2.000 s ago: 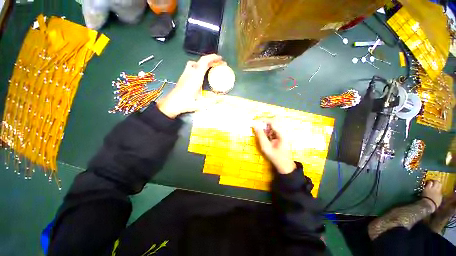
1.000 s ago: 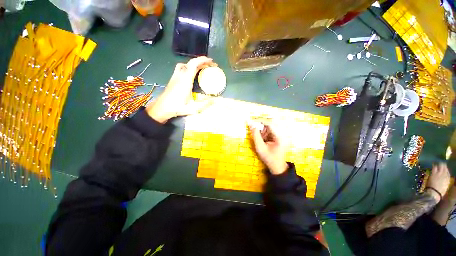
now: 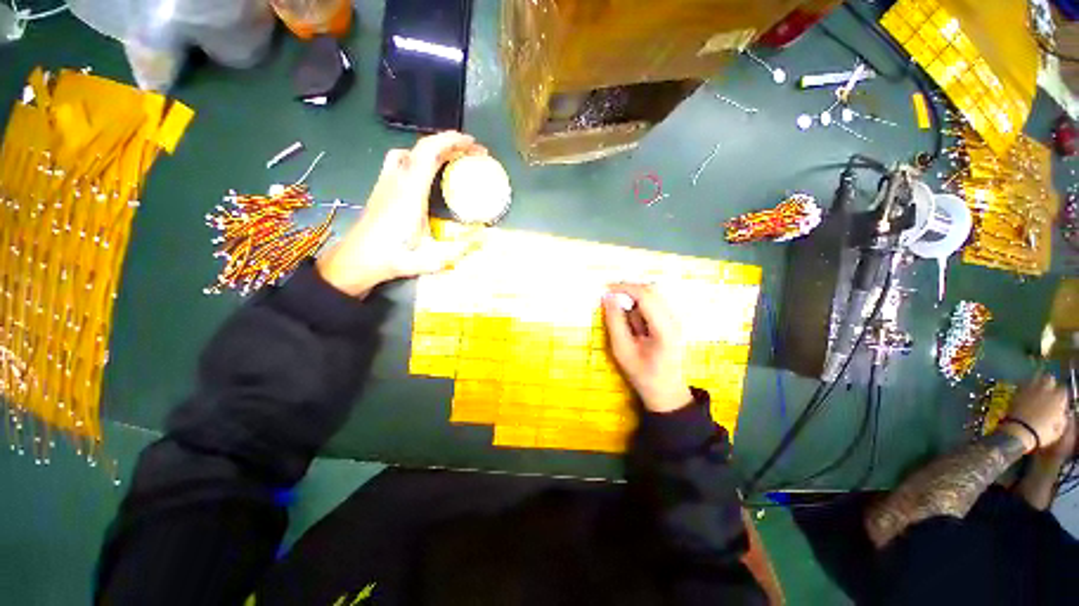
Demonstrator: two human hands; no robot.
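The yellow-orange flexible circuit sheet (image 3: 532, 397) lies flat in front of me, with a stepped lower left edge and strong glare across its upper middle. My left hand (image 3: 405, 219) holds a small round open tub (image 3: 477, 189), pale inside with a dark rim, at the sheet's upper left corner. My right hand (image 3: 645, 346) is over the right middle of the sheet, fingers bent together around a small item with a white tip (image 3: 626, 303). Most of that item is hidden by the fingers. Glare hides whether the tip touches the sheet.
Wired yellow-orange strips (image 3: 59, 249) lie far left, a loose wire bundle (image 3: 263, 237) left of the tub. A phone (image 3: 424, 71) and cardboard box (image 3: 615, 71) are at the top. A tighter wire bundle (image 3: 773, 221) and black box with cables (image 3: 816, 290) are right, near another person's arm (image 3: 958, 474).
The whole view has shifted, so the bench things sit further left. My right hand has moved slightly rightward over the sheet. My left hand still holds the tub at the sheet's corner.
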